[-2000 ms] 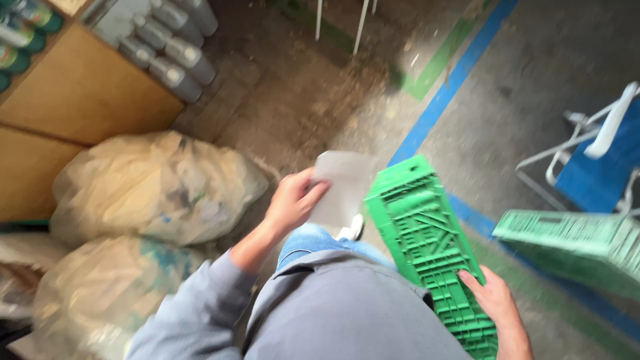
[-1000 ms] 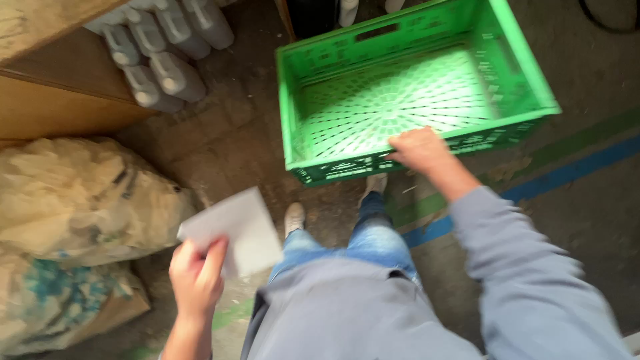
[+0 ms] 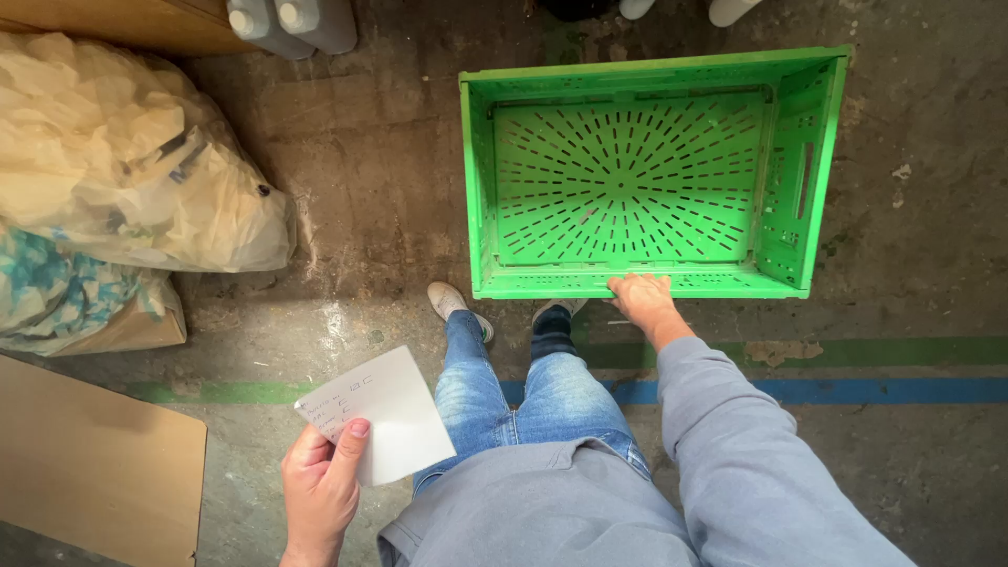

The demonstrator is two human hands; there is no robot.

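Observation:
My left hand (image 3: 327,476) holds a white sheet of paper (image 3: 405,417) by its lower left part, thumb on top; the sheet bears handwriting. My right hand (image 3: 644,303) grips the near long wall of a green plastic crate (image 3: 622,285), with the fingers over its upper edge. The crate is unfolded, its walls upright, and nothing lies in it; slots radiate across its bottom. It is in front of my shoes, partly covering the right one. Whether it rests on the floor or hangs just above it, I cannot tell.
Filled clear plastic bags (image 3: 142,173) lie at the left, with a flat cardboard piece (image 3: 102,465) nearer me. Grey plastic canisters (image 3: 319,24) stand by a wooden panel at the upper left. More containers show at the top edge. A blue floor stripe (image 3: 890,391) runs beside a green one.
Two seconds ago the green crate was folded flat in my right hand at my side; one second ago it was open in front of me. The view has turned. The paper has stayed in my left hand.

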